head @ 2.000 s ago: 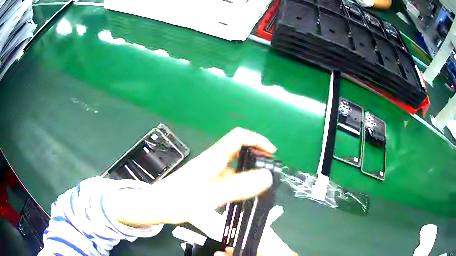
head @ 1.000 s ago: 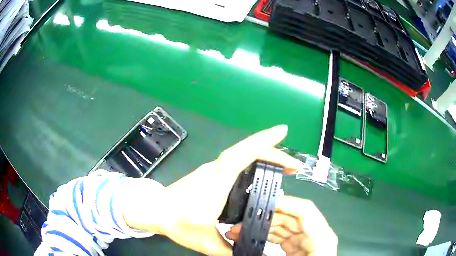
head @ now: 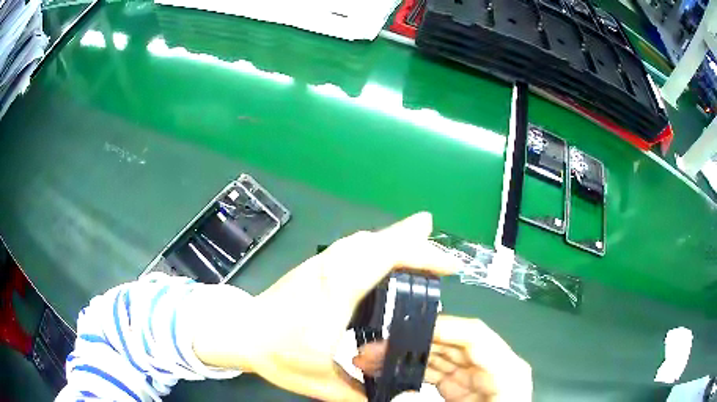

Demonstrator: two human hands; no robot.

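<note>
A stack of several black phone housings (head: 414,326) stands nearly upright at the lower middle, its long edges facing me. My left hand (head: 314,310), in a blue-and-white striped sleeve, grips it from the left, with the thumb near its top. My right hand (head: 483,365) is on its right side, fingers curled against it. The lower end of the stack is cut off by the picture's edge. More housings (head: 228,235) lie on the bench left of my hands, apparently overlapping, partly hidden by my sleeve.
Two phone frames (head: 545,180) lie side by side right of a black-and-white strip (head: 512,173), with clear film (head: 550,289) at its end. Black blister trays (head: 542,59) are piled on a red base at the upper right. A white tray (head: 291,14) is at the top. A white glove (head: 674,355) lies lower right.
The stack has turned from slanting to nearly upright, showing its side edges. My right hand has come into fuller view on its right. My left hand has shifted around the stack.
</note>
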